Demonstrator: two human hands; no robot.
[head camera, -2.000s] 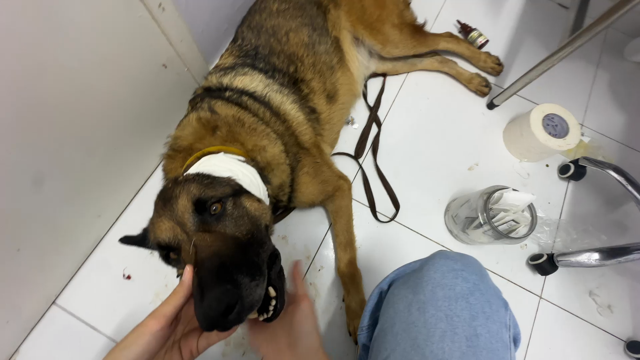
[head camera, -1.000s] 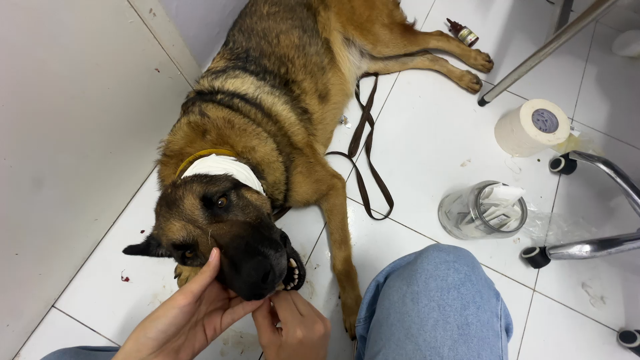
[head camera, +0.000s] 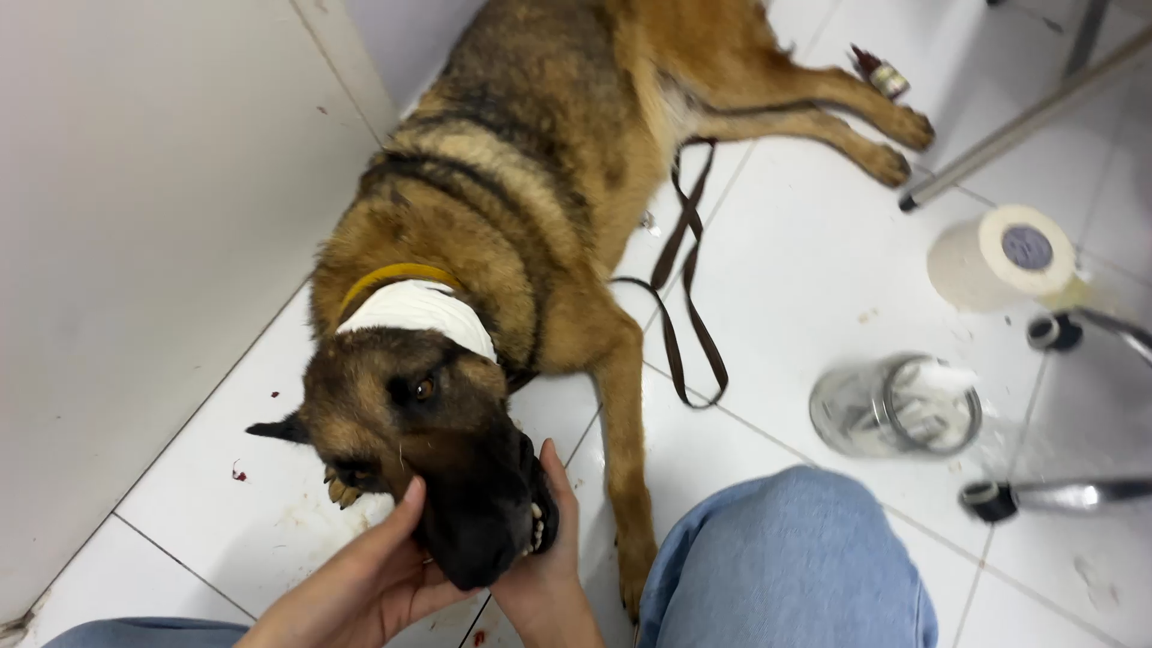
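Note:
A German shepherd-type dog (head camera: 531, 135) lies on its side on the tiles, with a white bandage (head camera: 418, 310) around its head behind the eyes and a yellow collar (head camera: 396, 273) beside it. Its dark muzzle (head camera: 477, 504) points down toward me, the mouth slightly open with teeth showing. My left hand (head camera: 378, 567) cups the muzzle from the left, thumb on its side and fingers underneath. From the right, my right hand (head camera: 549, 549) supports the lower jaw, its thumb pointing up beside the mouth. Part of both hands is hidden under the jaw.
A brown leash (head camera: 688, 261) trails by the dog's chest. To the right are a glass jar (head camera: 846, 409) with white pieces inside, a large white roll (head camera: 963, 265), a small dark bottle (head camera: 886, 79) and chair casters (head camera: 990, 500). A white panel (head camera: 162, 225) borders the left; my denim-covered knee (head camera: 792, 567) is near.
My right hand, whose fingers were bunched at the front of the mouth a second ago, has moved right and now lies along the lower jaw. My left hand stays at the muzzle.

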